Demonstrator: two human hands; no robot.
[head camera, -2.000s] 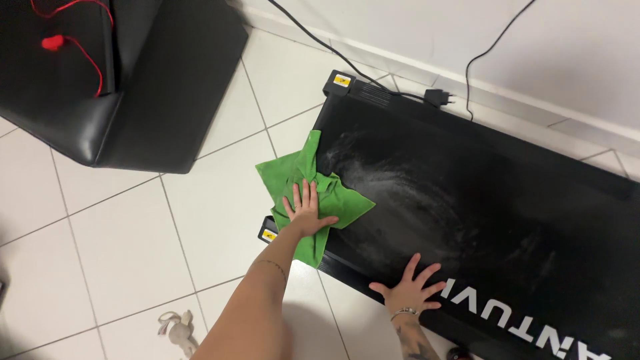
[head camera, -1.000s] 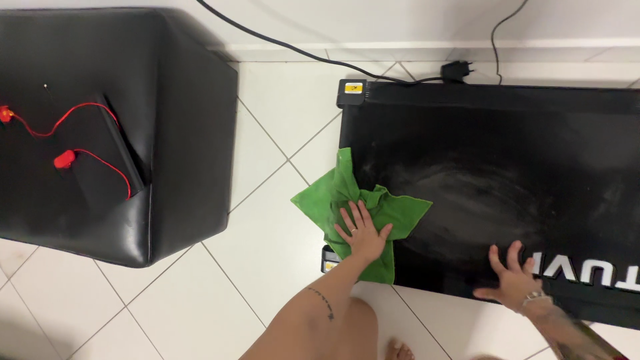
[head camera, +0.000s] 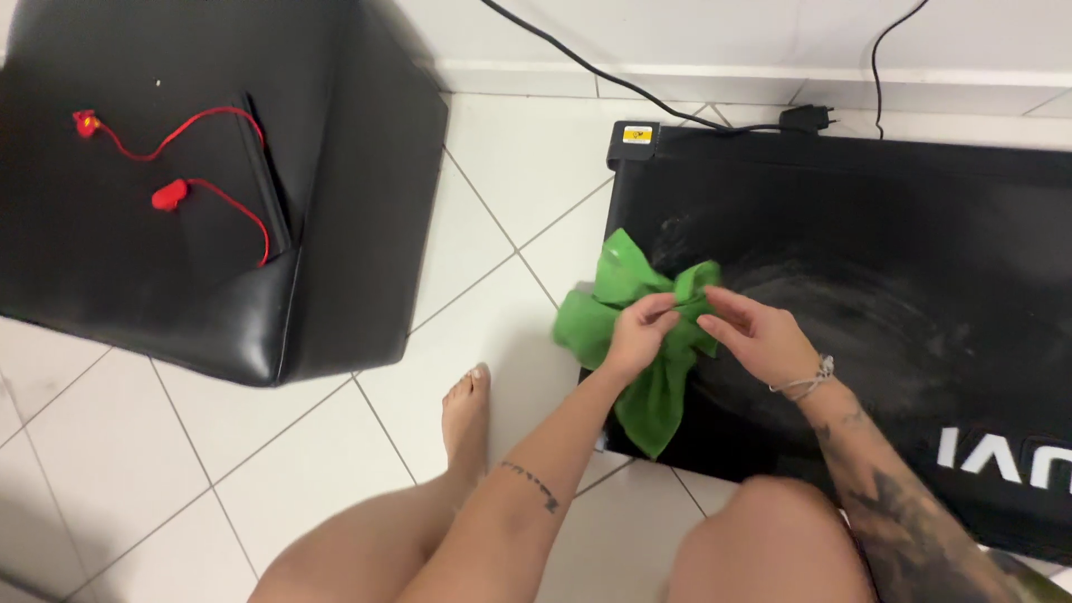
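Observation:
A bunched green cloth (head camera: 657, 394) hangs over the end of a long black treadmill-like machine (head camera: 837, 218), whose dark surface bears whitish dusty smears. My left hand (head camera: 641, 335) grips the cloth near its middle, fingertips pinched into the folds. Just to the right, my right hand (head camera: 754, 331) has its thumb and fingers at the cloth's upper right fold; they are somewhat apart, and whether they pinch the fabric is hard to tell.
A black padded ottoman (head camera: 360, 209) stands at the left, with red corded earphones (head camera: 171, 195) and a flat black object (head camera: 264, 176) on it. A black cable with a plug (head camera: 806, 118) lies by the wall. My bare foot (head camera: 466, 419) rests on white floor tiles.
My right hand has left the black surface and come to the cloth beside my left hand. The cloth, spread flat under my left hand before, is now gathered up. The view has shifted.

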